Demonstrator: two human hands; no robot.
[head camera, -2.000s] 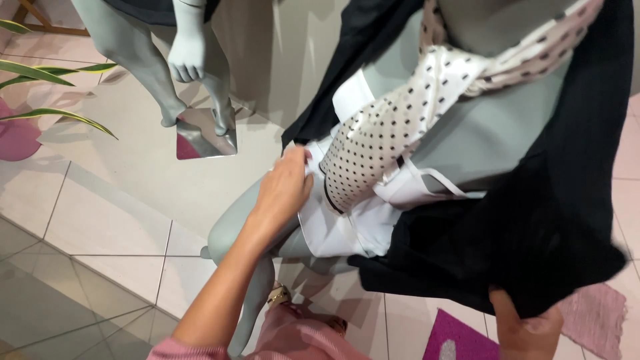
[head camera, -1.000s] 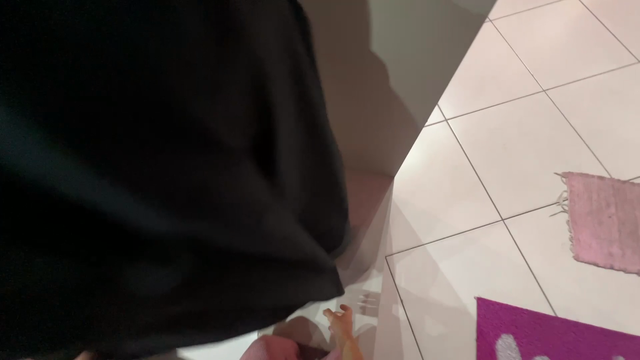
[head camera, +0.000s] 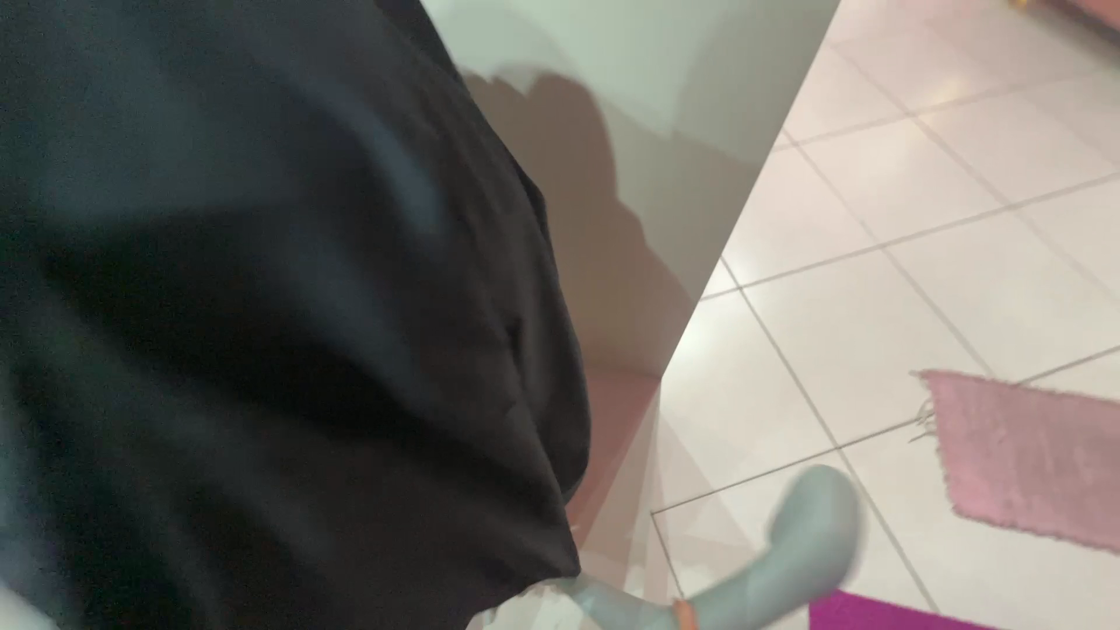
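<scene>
A black cloth garment (head camera: 306, 306) fills the left half of the view, close to the camera and hanging in loose folds. Below its lower right corner, a grey mannequin limb (head camera: 744, 595) reaches right and ends in a rounded, blurred part. A small orange-brown piece (head camera: 685, 614) lies across that limb at the bottom edge; it could be a fingertip of mine, but I cannot tell. My left hand is not visible. Apart from that possible fingertip, my right hand does not show either, so its hold is hidden.
A pale panel or platform side (head camera: 700, 114) with shadows on it stands behind the garment. Light floor tiles (head camera: 770, 385) extend to the right. A frayed pink woven mat (head camera: 1032, 459) lies at the right, and a magenta mat (head camera: 875, 612) at the bottom.
The view has shifted strongly since two seconds ago, when both hands were at the black garment on a mannequin. The grey limb has come into view at the bottom since one second ago.
</scene>
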